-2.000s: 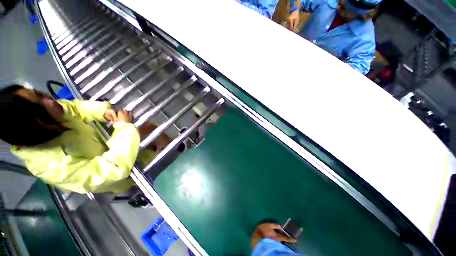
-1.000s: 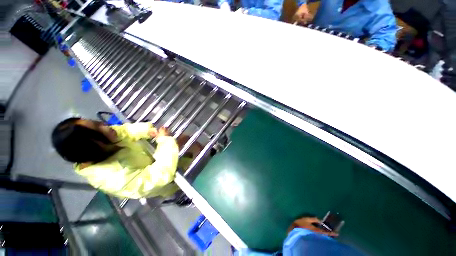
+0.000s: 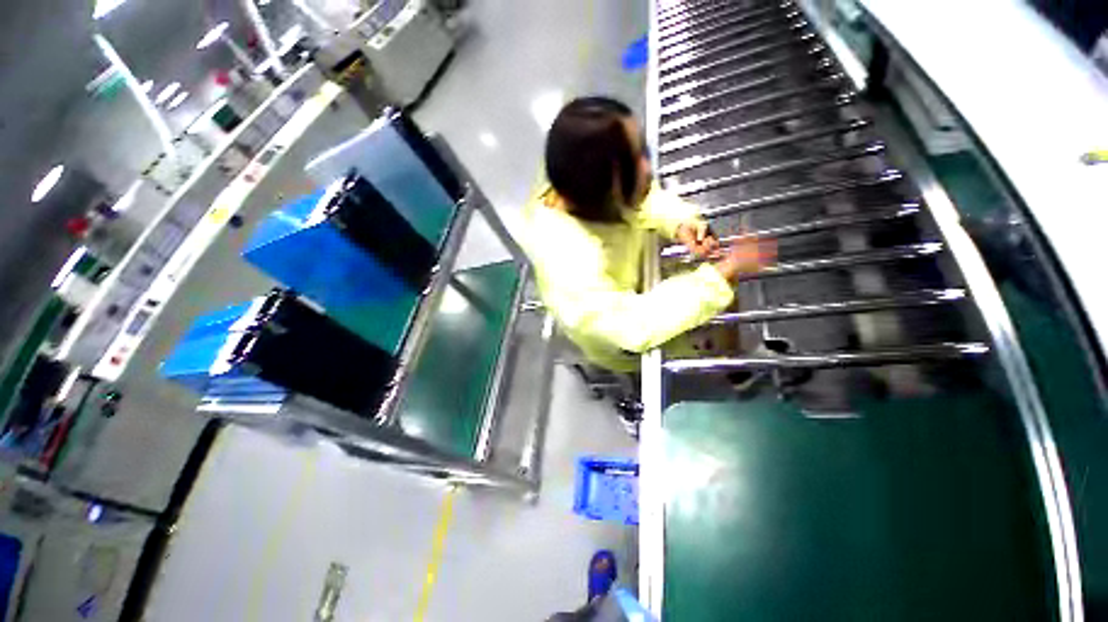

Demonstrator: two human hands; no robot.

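The green belt conveyor lies nearest in front of me at the lower right. It meets the roller conveyor, a row of shiny metal bars with gaps. Neither of my hands is in the picture. A bit of light blue cloth and a dark blue shoe cover show at the bottom edge, left of the belt. The small dark part is not in view.
A person in a yellow smock stands at the rollers' left side, hands over the bars. A metal cart holds blue and black totes. A small blue basket is beside the conveyor. White machines line the far left.
The view has swung left, bringing in the cart and machines. The hand with the small dark part over the belt has left the picture. The yellow-smocked person now appears near the middle.
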